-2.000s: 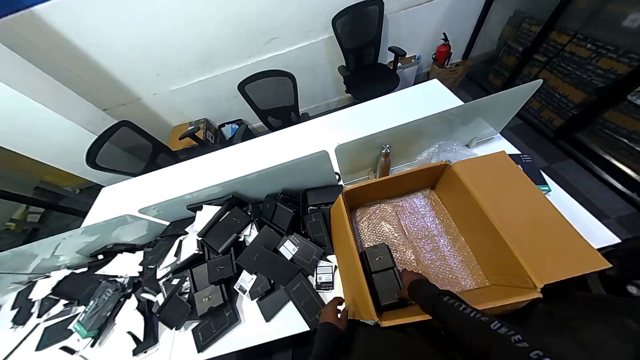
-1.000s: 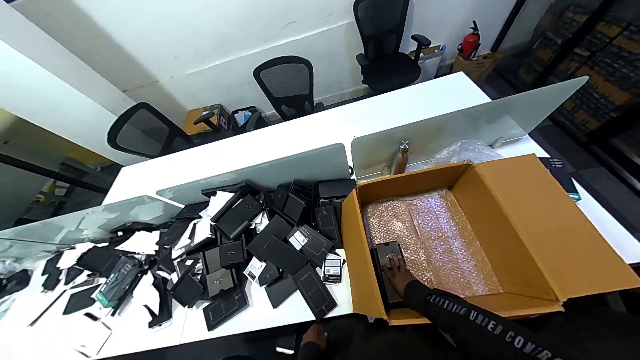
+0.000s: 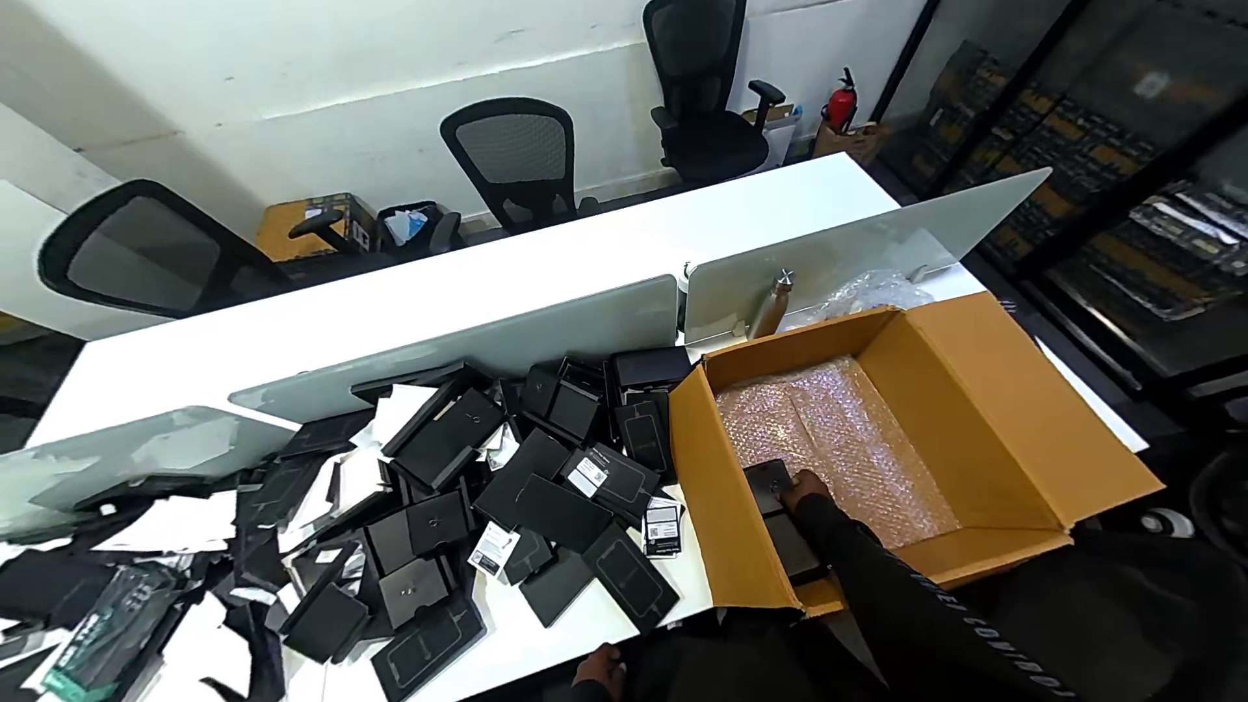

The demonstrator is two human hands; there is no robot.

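A large open cardboard box (image 3: 731, 526) stands on the white desk, its bottom lined with bubble wrap (image 3: 838, 439). Black boxes (image 3: 792, 548) lie in a row along its left inner wall. My right hand (image 3: 807, 487) reaches in, its fingers against the side of the farther black box (image 3: 767, 480); whether they grip it cannot be told. My left hand (image 3: 602, 669) is low beside the desk's front edge, partly cut off by the frame, with nothing visible in it. Left of the carton lies a heap of black boxes (image 3: 563, 512), some with white labels.
Glass dividers (image 3: 858, 258) run along the desk. A copper-coloured bottle (image 3: 771, 305) and clear plastic wrap (image 3: 868, 291) are behind the carton. White papers (image 3: 180, 524) and a plastic-wrapped item (image 3: 117, 624) lie at the left. Mesh chairs (image 3: 512, 146) stand beyond the desk.
My right hand has shifted from on top of a black box to the farther one's side. My left hand was at the carton's near left corner two seconds ago and is now lower, by the desk edge.
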